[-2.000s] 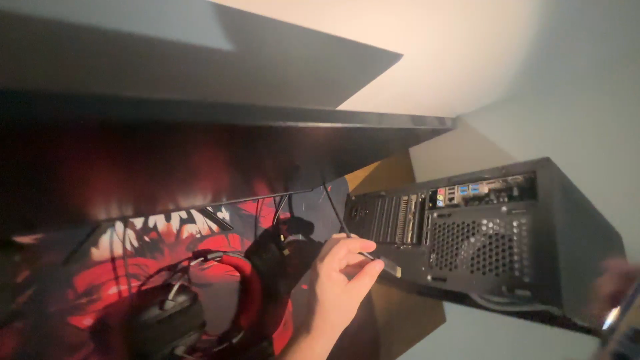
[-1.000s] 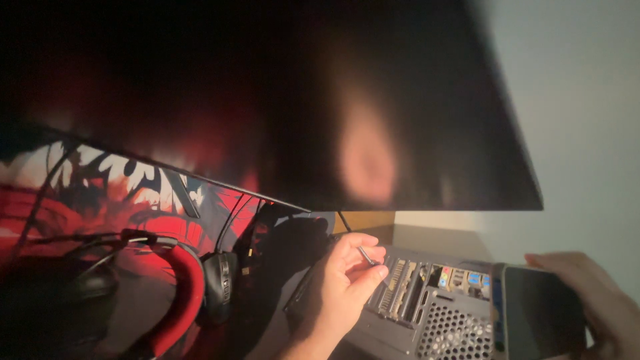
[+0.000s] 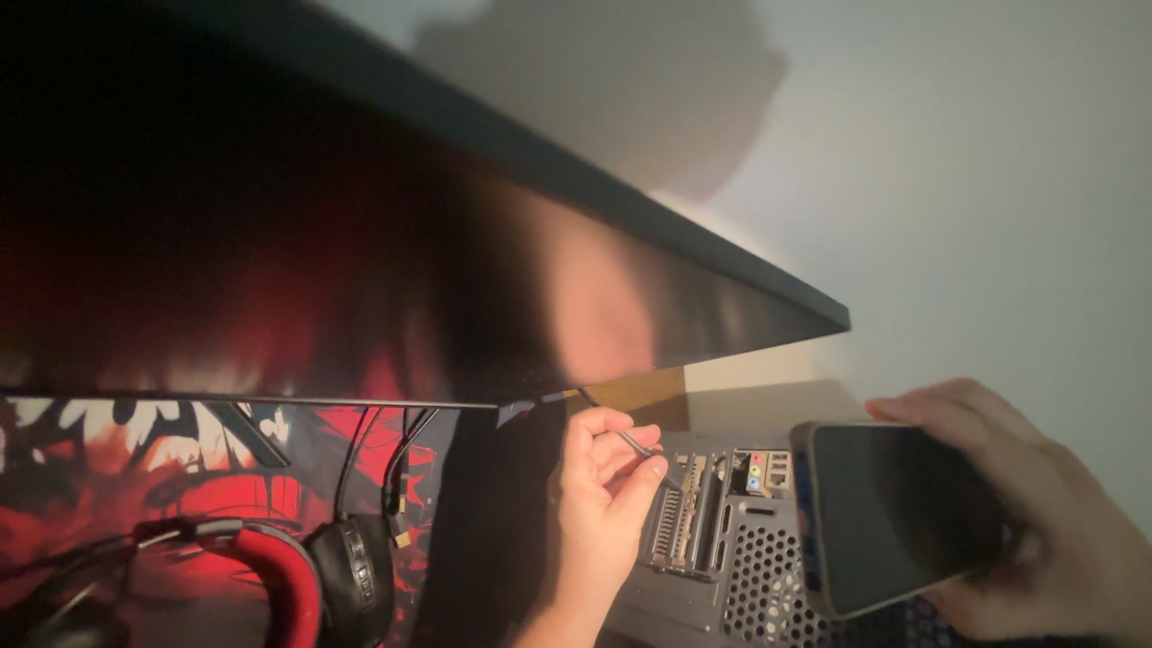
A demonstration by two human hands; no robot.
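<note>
My left hand (image 3: 603,513) pinches a dark cable (image 3: 634,443) between thumb and fingers, close to the expansion slots on the back of a black computer tower (image 3: 688,598). The cable's end is hard to make out. At the right, my right hand (image 3: 1026,504) grips a smartphone (image 3: 904,517) by its edges, its dark screen facing me. The phone hangs over the right part of the tower's rear panel and hides some of it. Colored audio jacks (image 3: 754,470) and other ports show between the two hands, above the hexagonal vent mesh (image 3: 760,576).
A large black monitor (image 3: 360,225) slants across the view above my left hand. A red and black headset (image 3: 288,576) lies on a red patterned desk mat (image 3: 234,495) at the lower left, near loose cables with USB plugs (image 3: 401,538). A pale wall (image 3: 972,225) stands behind.
My right hand has brought the phone from the right edge to over the tower's rear panel. My left hand, still on the cable, is now at the expansion slots. The view has shifted.
</note>
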